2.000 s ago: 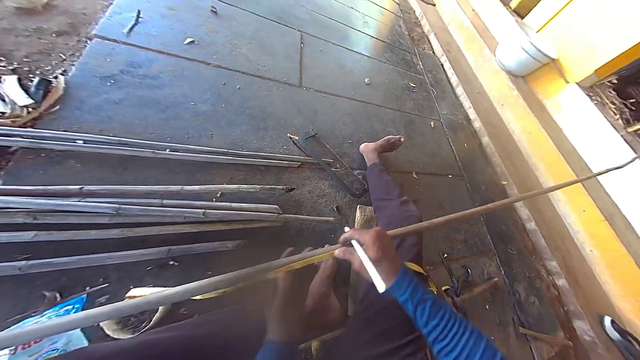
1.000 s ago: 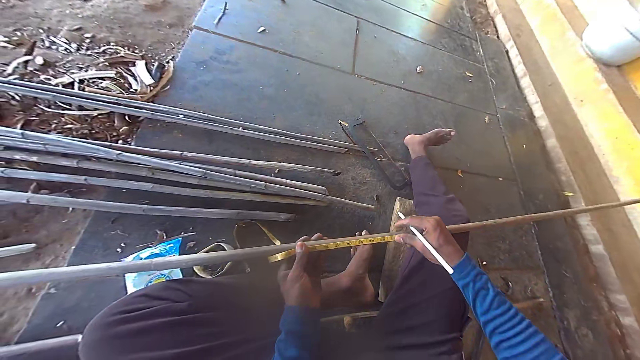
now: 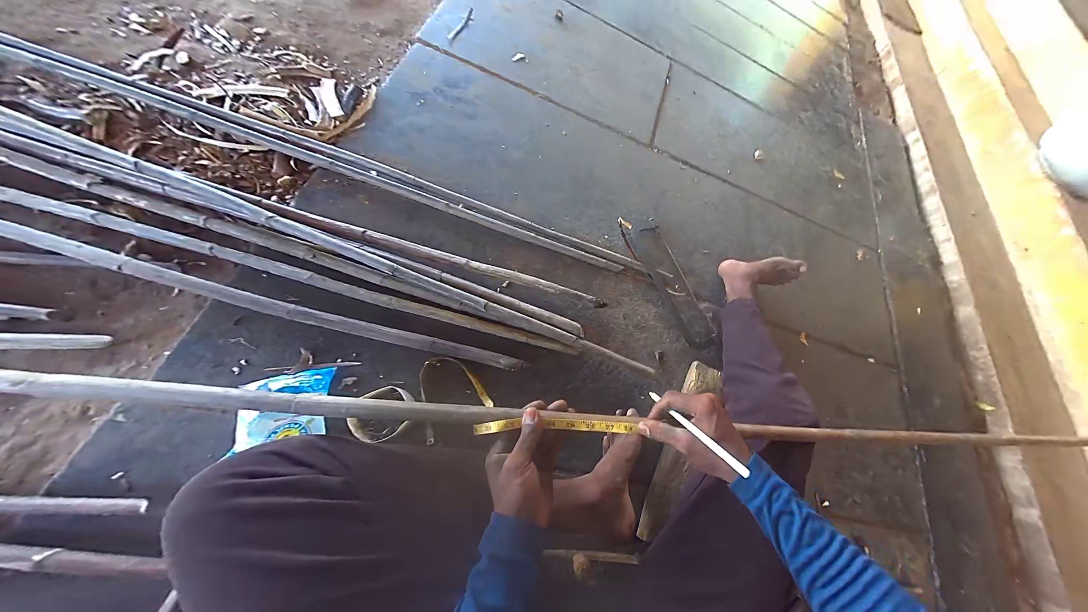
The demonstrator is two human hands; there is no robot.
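Note:
A long bamboo pole (image 3: 255, 397) runs across the view above my lap. My left hand (image 3: 525, 467) pinches it, thumb on the front, together with a yellow measuring tape (image 3: 586, 423) that lies along the pole. My right hand (image 3: 697, 433) grips pole and tape farther right, and a slim white marking stick (image 3: 710, 444) is held between its fingers. The loose part of the tape curls up behind the pole, left of my left hand. Beneath my right hand a wooden block (image 3: 671, 484) lies between my legs.
Several bamboo poles (image 3: 340, 319) lie at the left, reaching toward a hacksaw (image 3: 667, 285) near my outstretched foot. A blue and white packet (image 3: 285, 412) and a ring-shaped roll (image 3: 380, 416) are beside my knee. Wood scraps (image 3: 255, 93) cover the ground at upper left; a yellow-edged step (image 3: 1003, 212) runs along the right.
Two seconds ago the left hand was blurred below the pole; now it pinches tape and pole. My hands are closer together than one second ago. The view has shifted left.

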